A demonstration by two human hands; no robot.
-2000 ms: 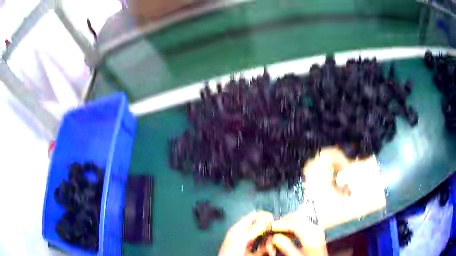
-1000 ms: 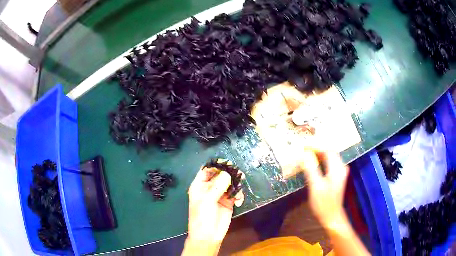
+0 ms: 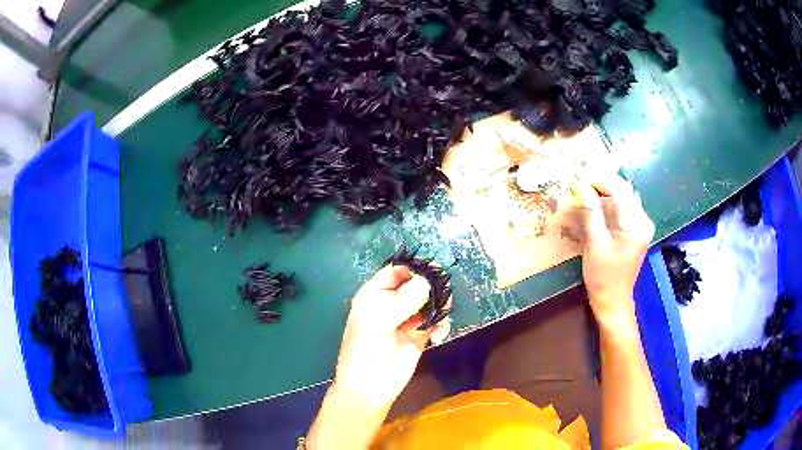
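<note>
My left hand [image 3: 387,325] grips a black spiky claw clip [image 3: 433,286] over the table's front edge, its teeth pointing up and right. My right hand [image 3: 613,235] is over the right part of the tan stained board [image 3: 519,250], fingers bent, a yellow tip at the fingers. Whether it holds something is too blurred to tell. A whitish lump [image 3: 533,177] lies on the board, left of my right fingertips. A large heap of black claw clips [image 3: 352,114] lies behind the board. A small black cluster [image 3: 266,292] lies to the left of my left hand.
A blue tote [image 3: 104,264] with black pieces stands at the far left, a flat dark block [image 3: 158,308] beside it. Another blue tote [image 3: 666,325] with white liner and black pieces is at lower right. More black pieces [image 3: 763,61] lie at upper right on the green tabletop [image 3: 220,369].
The hands have separated from their joined position. The left keeps the black clip; the right has moved right and up onto the board. The view has tilted down and shifted.
</note>
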